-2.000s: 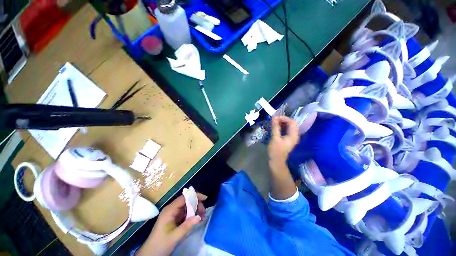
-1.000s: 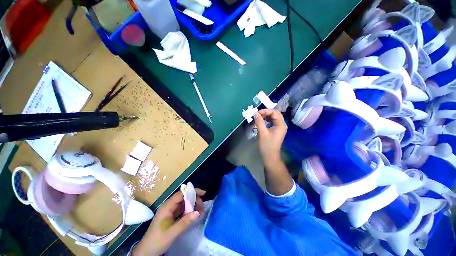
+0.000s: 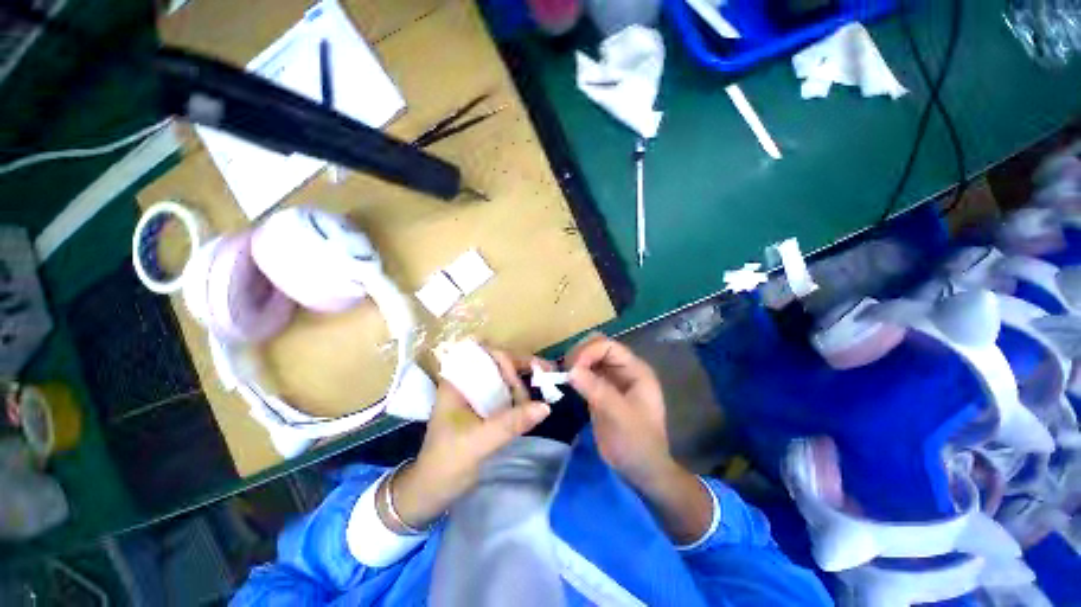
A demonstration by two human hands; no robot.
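Note:
My left hand [image 3: 468,429] holds a palm-sized white piece [image 3: 474,375] near the board's front edge; its far side is hidden. My right hand [image 3: 622,397] pinches a small crumpled white scrap [image 3: 549,381] between the fingertips, close to my left fingers. I cannot tell whether the scrap touches the white piece. White headphones [image 3: 391,311] with pink cushions lie on the tan board [image 3: 539,255] to the left. Two white squares [image 3: 455,282] lie beside pale crumbs [image 3: 456,328] on the board.
A black electric screwdriver [image 3: 314,125] hangs over the board. A tape roll [image 3: 152,275], printed sheet [image 3: 356,74] and dark tweezers [image 3: 456,122] lie on the left. Crumpled tissue [image 3: 625,77], a thin tool [image 3: 641,208] and blue tray [image 3: 759,50] are beyond. Headphones [image 3: 901,534] are piled right.
The view has shifted, moving the bench items across the picture. My right hand has come from the bench edge to my left hand, with a white scrap now in its fingers.

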